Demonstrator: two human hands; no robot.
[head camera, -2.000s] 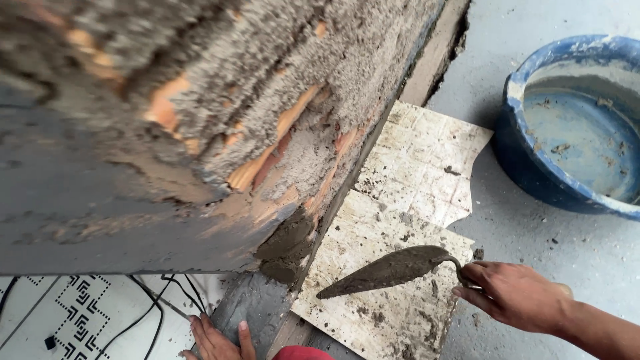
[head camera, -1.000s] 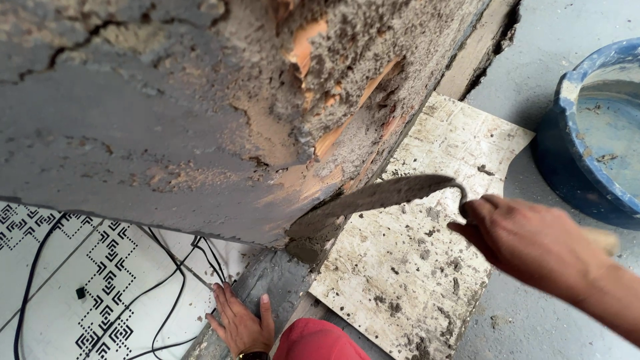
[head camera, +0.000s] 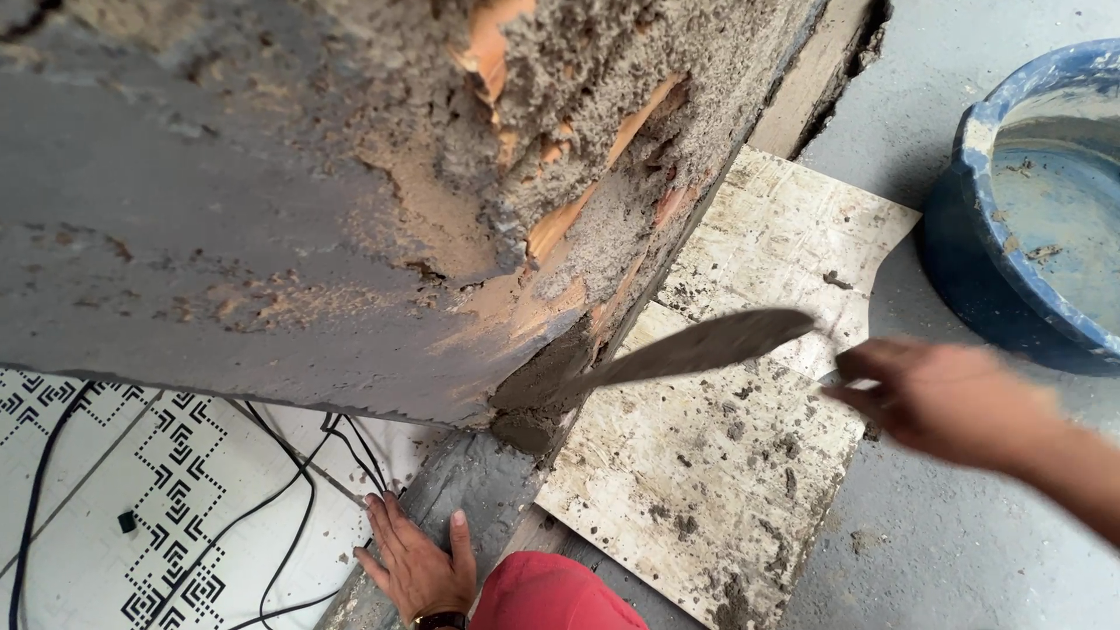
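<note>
My right hand (head camera: 945, 398), a little blurred, grips a pointed masonry trowel (head camera: 700, 348) at its handle. The blade is coated with grey mortar, and its tip meets or nearly meets a patch of wet mortar (head camera: 542, 376) at the lower corner of a rough wall (head camera: 262, 219). Orange brick shows through the broken plaster above that patch. My left hand (head camera: 420, 560) lies palm down, fingers spread, on the grey sill (head camera: 477, 477) below the corner, holding nothing. A watch is on that wrist.
Mortar-spattered pale boards (head camera: 700, 490) lie on the grey floor (head camera: 892, 542) along the wall's foot. A blue plastic tub (head camera: 971, 254) with watery residue stands at right. Black cables (head camera: 306, 490) cross the patterned tiles (head camera: 184, 507) at lower left. Red fabric (head camera: 556, 595) shows at bottom centre.
The trowel has swung from over the boards to the mortar at the wall corner. Since one second ago its blade has drawn back slightly to the right. My left hand stays on the sill.
</note>
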